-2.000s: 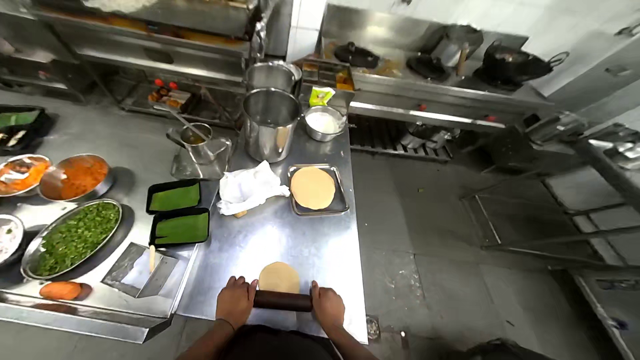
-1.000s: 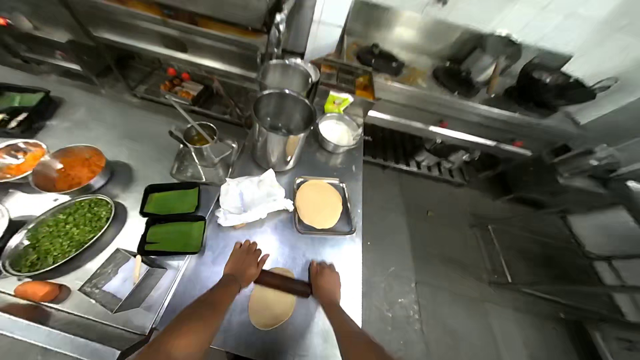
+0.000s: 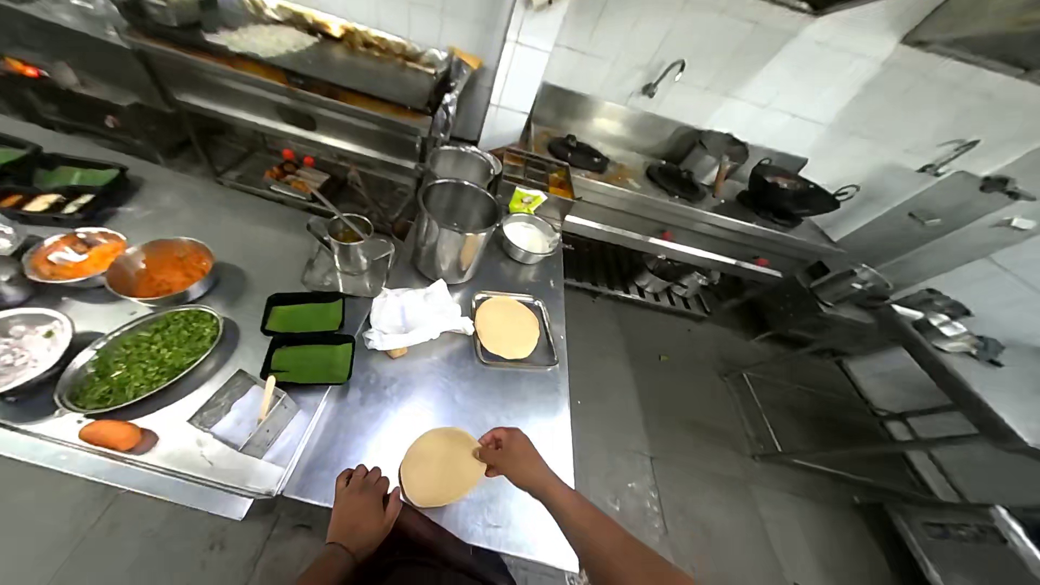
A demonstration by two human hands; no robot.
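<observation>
A thin round of rolled dough lies on the steel table near its front edge. My right hand pinches the right rim of the dough between thumb and fingers. Left of the dough, my left hand rests with bent fingers on the near end of a dark rolling pin, which runs along the table's front edge, partly hidden and hard to tell from the dark clothing. Farther back, a second dough round lies in a square steel tray, with a crumpled white cloth beside it.
Two black trays lined with green leaf stand left of the cloth. Beyond are a tall steel pot and a bowl of white powder. At left sit chopped greens, a bowl of orange food and a steel box.
My right hand has let go of the rolling pin and taken hold of the dough's edge. The pin has moved off the dough toward the table's front edge. The view has shifted.
</observation>
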